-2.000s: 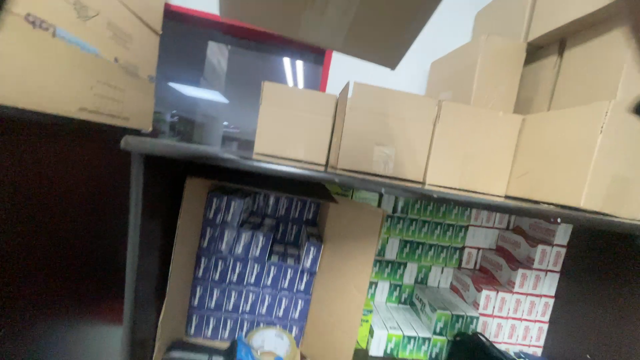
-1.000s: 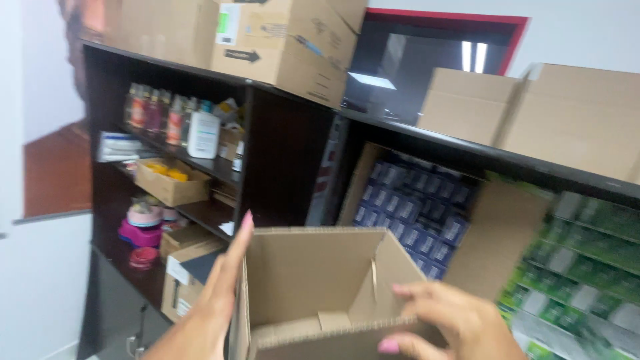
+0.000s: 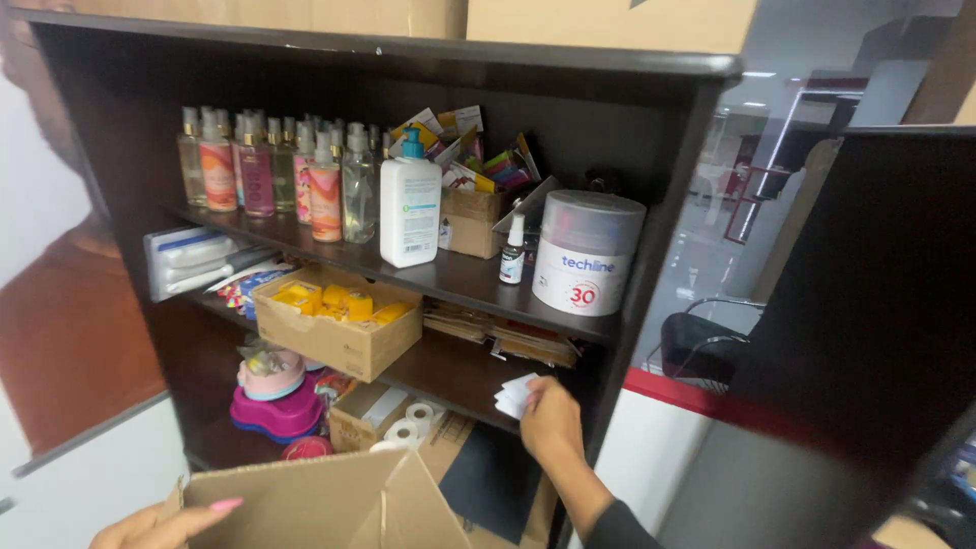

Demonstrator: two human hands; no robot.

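Note:
My left hand grips the left wall of an open cardboard box at the bottom of the view, its thumb over the rim. My right hand is at the right end of the middle shelf, its fingers closed on a few small white paper slips. Behind these slips lies a stack of flat brown packets. To their left stands a low cardboard tray with yellow packages.
Spray bottles, a white pump bottle, a small dark spray bottle and a round tub stand on the upper shelf. Below are pink bowls and white rolls. A dark side panel rises at right.
The view has turned left toward the shelves. My right hand has left the cardboard box and now holds white slips at the middle shelf. My left hand remains on the box.

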